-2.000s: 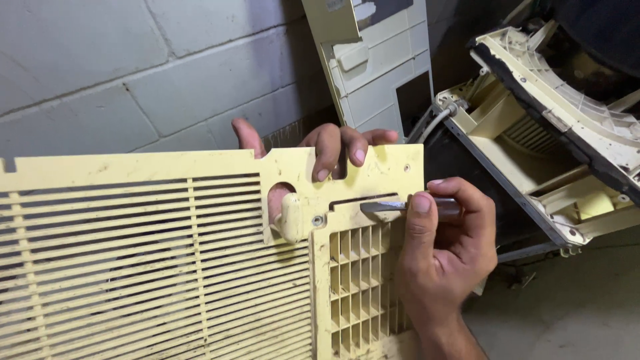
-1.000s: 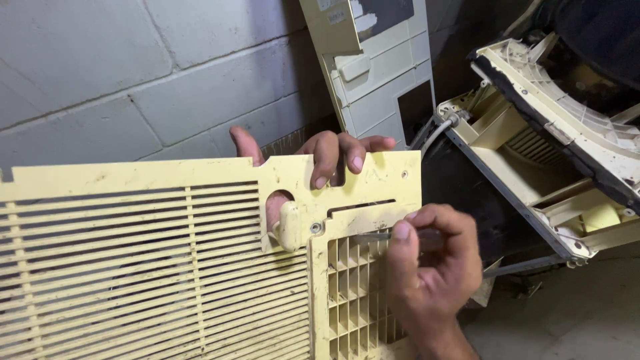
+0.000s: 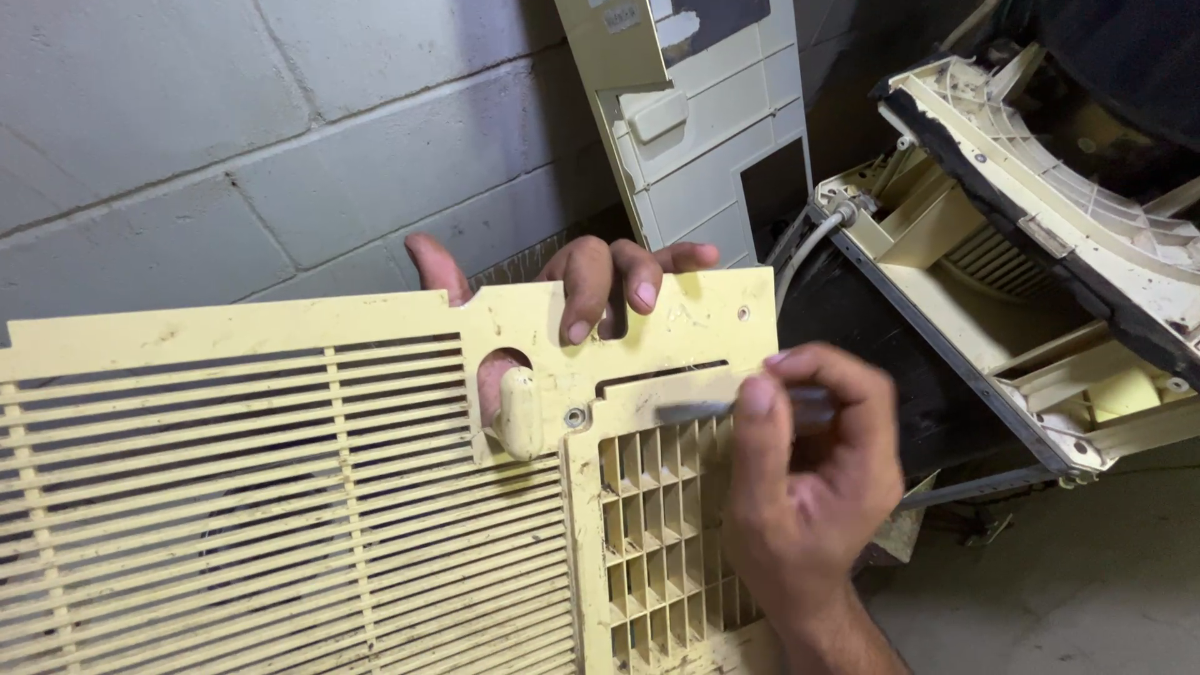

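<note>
A dirty cream plastic grille panel (image 3: 520, 319) with horizontal slats fills the lower left of the head view. My left hand (image 3: 600, 286) grips its top edge from behind, several fingers curled over the front; skin shows through the round hole beside a rounded plastic knob (image 3: 518, 412). In my right hand (image 3: 811, 450), between thumb and fingers, is a thin grey metal tool (image 3: 694, 411), blurred, its type unclear. Its tip lies over the band between the long narrow slot (image 3: 661, 375) and the square lattice (image 3: 656, 525). A small metal-rimmed hole (image 3: 575, 417) sits left of the slot.
Behind the panel rises a painted block wall (image 3: 422, 122). A pale ribbed plastic panel (image 3: 698, 141) leans there. At the right stands an open appliance housing (image 3: 966, 309) with a curved plastic frame (image 3: 1050, 178) and a grey cable (image 3: 811, 248). Concrete floor (image 3: 1050, 581) shows below.
My right hand and the tool have moved down from the slot since the oldest frame. My left hand keeps its hold on the panel's top edge.
</note>
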